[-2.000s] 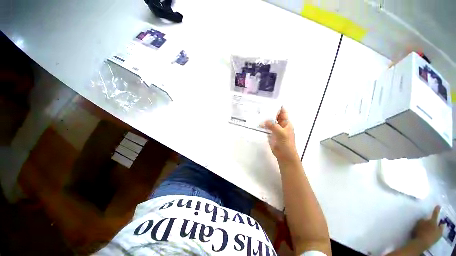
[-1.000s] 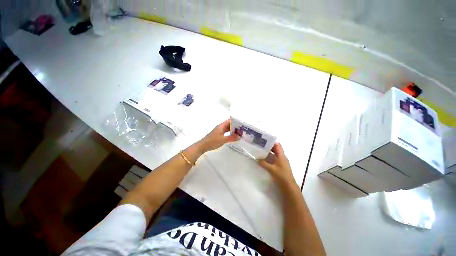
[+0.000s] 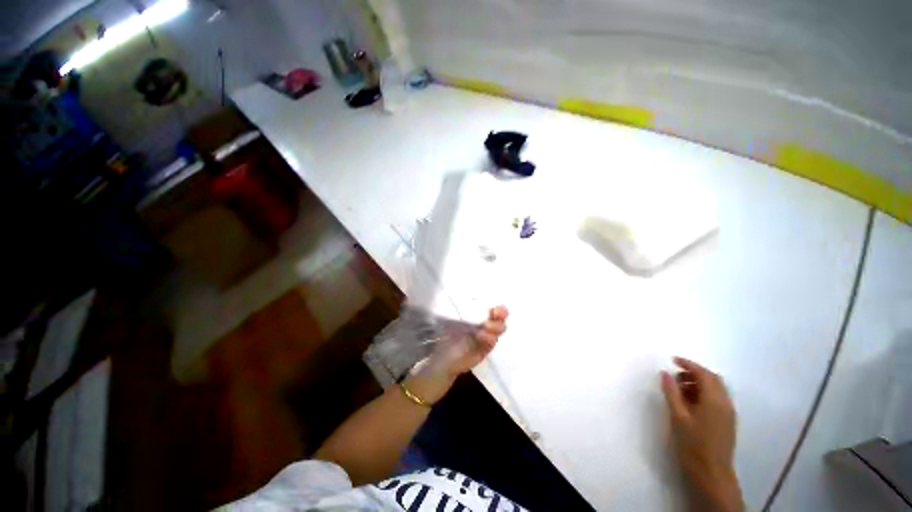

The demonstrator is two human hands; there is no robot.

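Note:
My left hand (image 3: 470,348) is at the near end of a bagged box (image 3: 447,245), a white block with blurred edges at the table's left edge. Its fingers are at the box's end, and the loose clear plastic bag (image 3: 405,345) hangs past the table edge beside them. The box's printed face does not show. My right hand (image 3: 703,415) is low over the table's front part, fingers bent and apart, with nothing seen in it. A whitish stack of empty bags (image 3: 655,230) lies farther back at centre right.
A black curved item (image 3: 508,152) lies at the back of the white table (image 3: 610,340). A small dark printed patch (image 3: 526,228) is right of the bagged box. Pink and dark items stand at the far left end. Part of a box stack (image 3: 880,470) shows at lower right.
The view has swung left. My left hand has left the box it held with my right hand and moved left to the bagged box. My right hand is now empty.

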